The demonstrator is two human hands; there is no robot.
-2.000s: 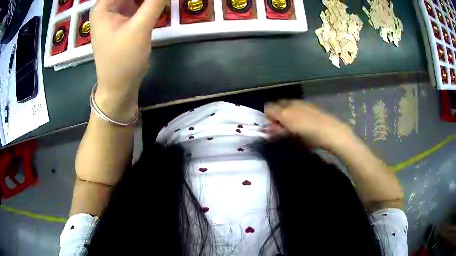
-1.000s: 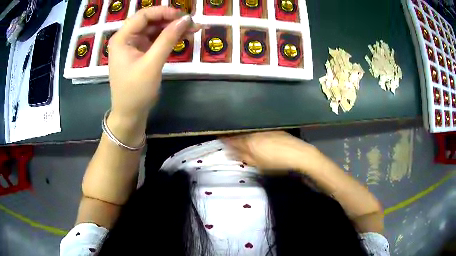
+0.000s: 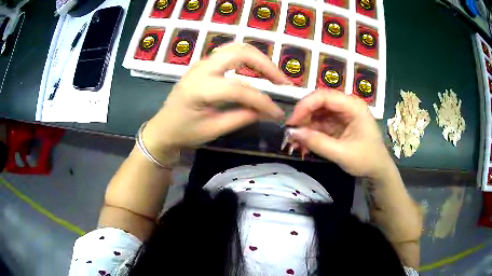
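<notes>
A white foam tray (image 3: pixel 141 69) holds rows of red units with gold discs, such as this red unit (image 3: pixel 364 86) at its right corner. My left hand (image 3: pixel 216 97) is over the tray's front edge, thumb and fingers apart, slightly blurred; I see nothing in it. My right hand (image 3: pixel 340 132) is just in front of the tray, close to the left fingertips. Its thumb and index finger pinch a small adhesive piece (image 3: pixel 290 132), pale and dark, too small and blurred to tell clearly.
Two piles of cream scraps (image 3: pixel 408 124) lie right of the tray. A second foam tray (image 3: pixel 487 108) is at the far right edge. A black smartphone (image 3: pixel 98 48) lies on a paper sheet (image 3: pixel 81 110) at left, beside a thin dark pen (image 3: pixel 65 64). A red stool (image 3: pixel 32 145) stands below.
My right hand has come up from my lap to the front of the tray. My left hand has moved back towards the tray's front edge and meets it. The whole view has shifted.
</notes>
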